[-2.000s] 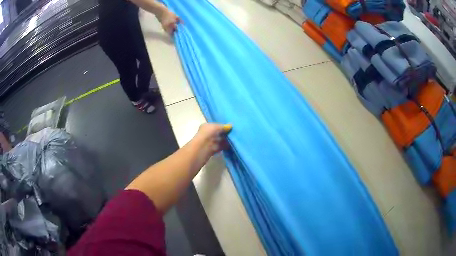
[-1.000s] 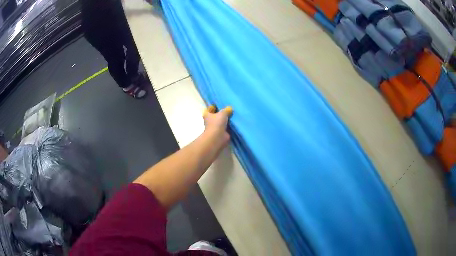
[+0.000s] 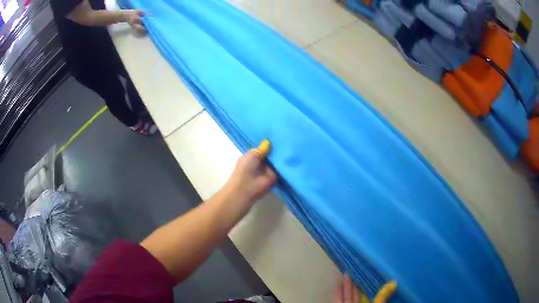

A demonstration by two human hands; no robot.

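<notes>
A long sky-blue fabric lies in pleated layers along the cream table, its layered edge towards me. My left hand, in a maroon sleeve and with yellow on a fingertip, is closed on that edge near the middle of the picture, its yellow tip on top. My right hand is at the bottom edge of the picture, mostly cut off. Its fingers, some with yellow covers, touch the layered edge; its grip cannot be told.
A person in dark clothes stands at the table's far left side, a hand on the fabric. Strapped orange, blue and grey-blue bundles lie along the right. Plastic-wrapped goods stand on the grey floor with a yellow line.
My right hand has come into view at the bottom. My left hand stays at the fabric's edge. The view has shifted, and the other person's hand shows again on the fabric.
</notes>
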